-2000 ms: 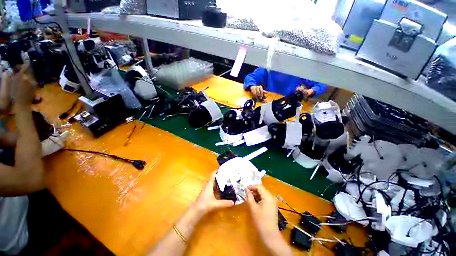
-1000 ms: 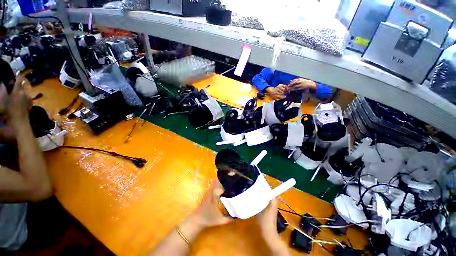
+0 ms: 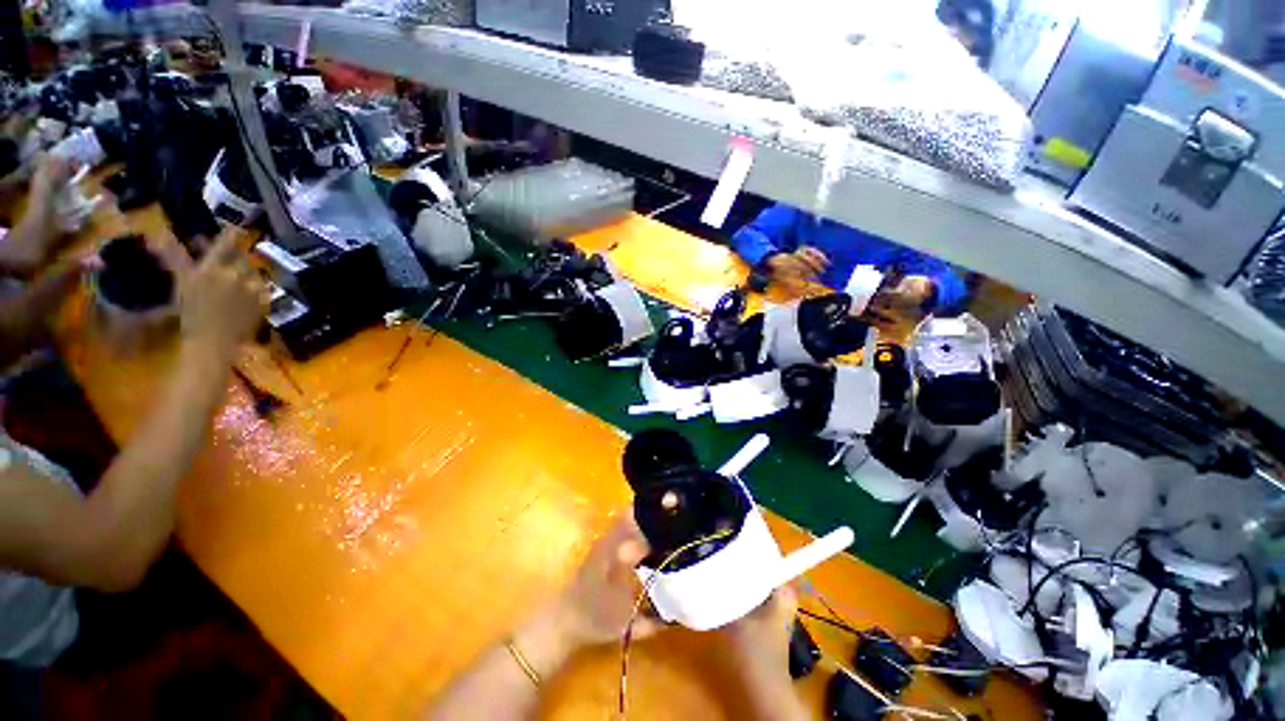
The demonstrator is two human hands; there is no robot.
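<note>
A white camera housing with a black round camera head and two white antennas sticking out to the right is held above the orange bench top, near the middle. Thin yellowish and dark wires hang from its front left side. My left hand is blurred and holds the housing at its left side. My right hand is under the housing's right side and holds it there; its fingers are mostly hidden behind the housing.
White covers and black cables are heaped at the right. Black modules lie beside my right hand. Part-built cameras stand on the green strip. A grey shelf spans above. Co-workers' arms show left and opposite.
The unit has turned from its white inner side to its black head side, and wires now hang from it. The left co-worker's arms have reached further in. The view has shifted slightly.
</note>
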